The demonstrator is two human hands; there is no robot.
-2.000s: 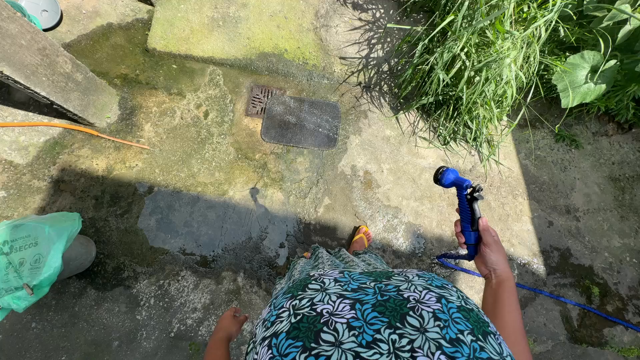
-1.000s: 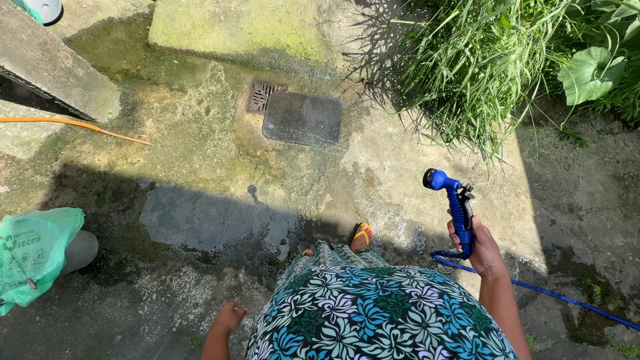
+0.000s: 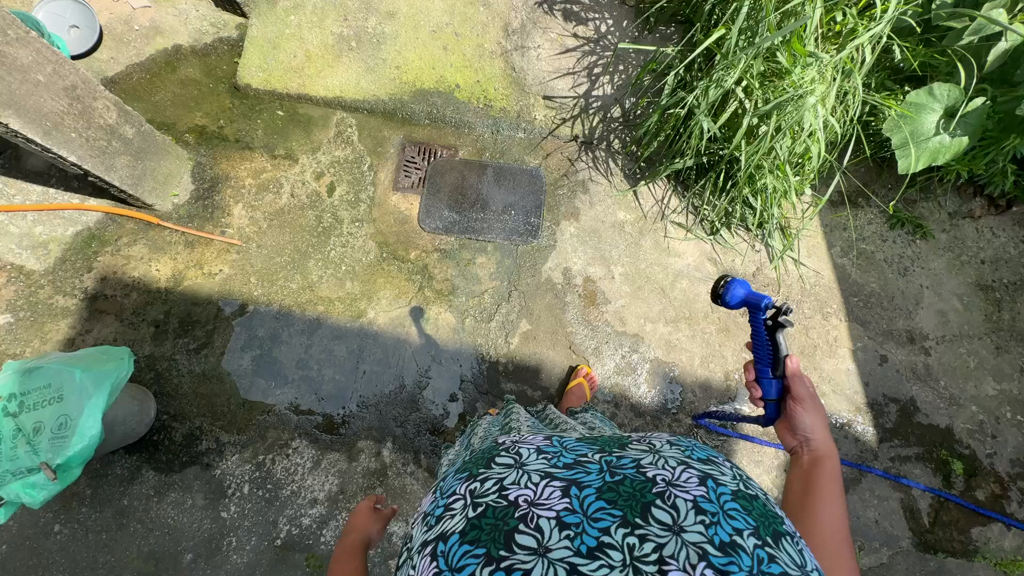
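My right hand (image 3: 800,412) grips the handle of a blue hose spray nozzle (image 3: 760,336) at the right, its black head pointing up and left. Faint spray leaves the head. A blue hose (image 3: 904,478) runs from the handle's base toward the right edge. My left hand (image 3: 370,520) hangs beside the floral dress at the lower middle, with nothing in it and its fingers partly curled. Ahead, a dark, wet rectangular mat (image 3: 482,200) lies flat on the concrete, overlapping a corner of a rusty drain grate (image 3: 422,164).
A green plastic bag (image 3: 64,424) covers part of a grey bucket (image 3: 128,420) at left. An orange hose (image 3: 120,212) lies near a concrete block (image 3: 88,120). Tall grass (image 3: 744,112) grows at upper right. One foot in a yellow flip-flop (image 3: 579,384) shows below the dress.
The mat's surface has turned from dull grey to darker and wet. The nozzle, in my right hand, has tilted further to the left than two seconds ago. My left hand stays low.
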